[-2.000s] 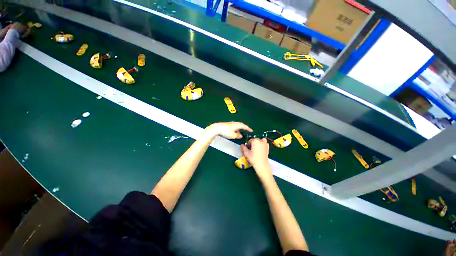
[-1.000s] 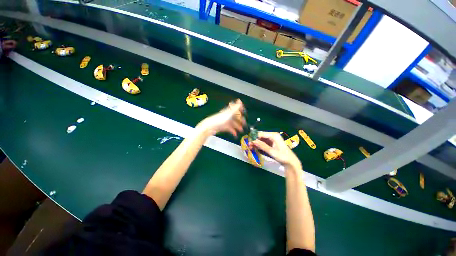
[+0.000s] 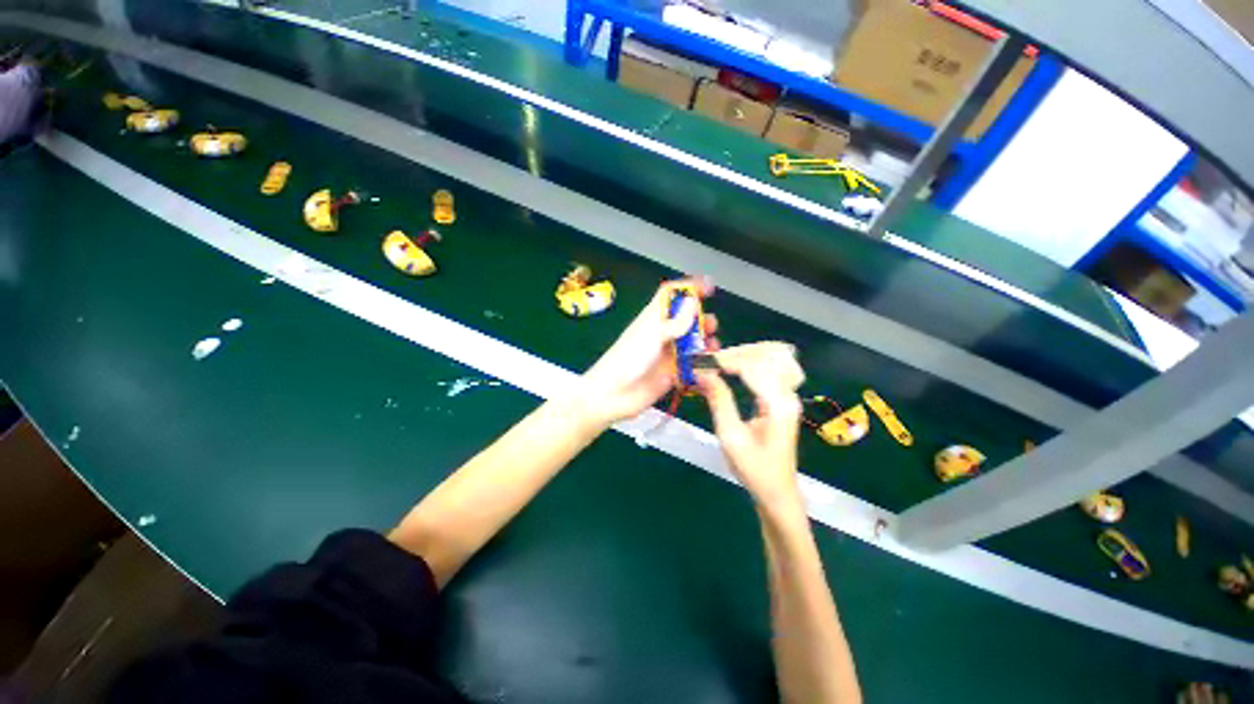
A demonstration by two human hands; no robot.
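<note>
My left hand (image 3: 644,360) holds a yellow housing with a blue inside (image 3: 684,330), turned open side up, above the pale edge rail. My right hand (image 3: 759,399) pinches a small dark component (image 3: 706,362) between thumb and finger at the housing's lower right edge. Thin red wires (image 3: 673,407) hang below the housing. A yellow housing with wires (image 3: 843,425) and a yellow strip piece (image 3: 887,417) lie on the green belt to the right of my right hand.
More yellow housings lie along the belt, left (image 3: 585,294) and right (image 3: 959,462). A grey metal support (image 3: 1086,454) crosses on the right. The pale rail (image 3: 454,344) curves between belt and table. A yellow forked part (image 3: 825,171) lies on the far surface. A person's sleeve shows at far left.
My left hand has taken hold of the blue-lined housing, now raised and upright. My right hand has shifted right, with a dark component at its fingertips. The belt items have moved right.
</note>
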